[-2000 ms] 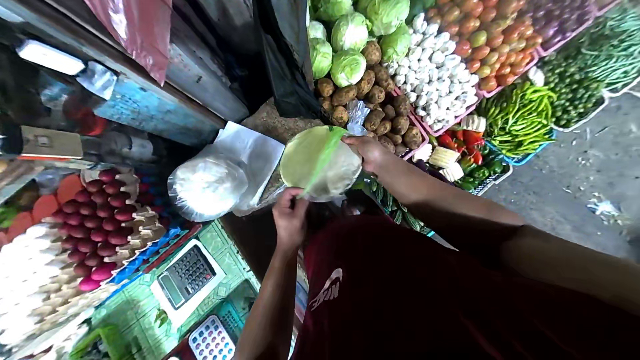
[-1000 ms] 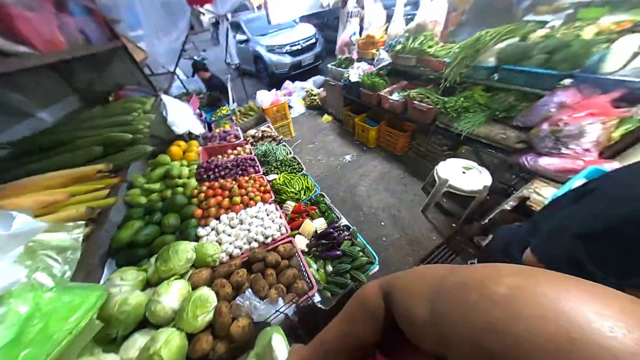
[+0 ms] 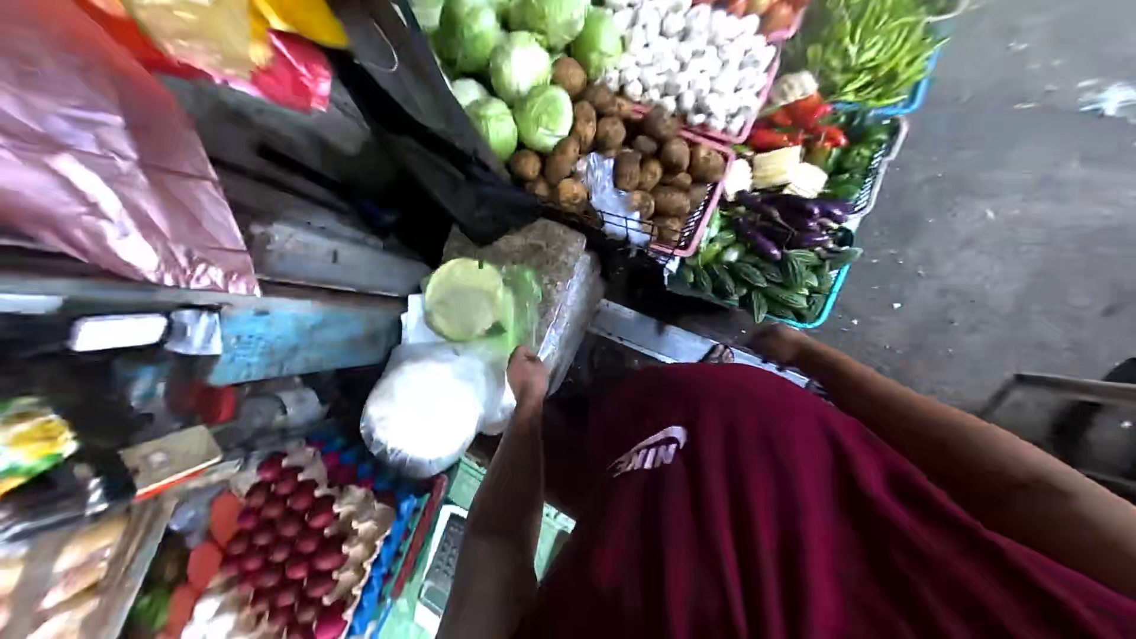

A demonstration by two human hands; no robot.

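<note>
My left hand (image 3: pixel 527 374) is closed on the lower edge of a thin green plastic bag (image 3: pixel 522 306), near the middle of the view. Touching the bag on its left is a round, flat, pale green thing (image 3: pixel 463 299); its kind is unclear. Just below these sits a bulging clear plastic bag with white contents (image 3: pixel 424 415). My right hand (image 3: pixel 775 344) is low beside the basket of bitter melons (image 3: pixel 770 280); it is dark and blurred, and whether it holds anything cannot be made out.
A stone-like block (image 3: pixel 541 253) stands behind the green bag. Beyond it are potatoes (image 3: pixel 652 169), cabbages (image 3: pixel 519 67), garlic bulbs (image 3: pixel 688 62) and eggplants (image 3: pixel 790 217). Dark red eggs (image 3: pixel 288 541) fill trays at lower left. A pink plastic sheet (image 3: pixel 115 151) hangs at upper left.
Two seconds ago both hands were at the green bag and round thing; now only my left hand is, and my right is out to the right. The view swung to the aisle and back.
</note>
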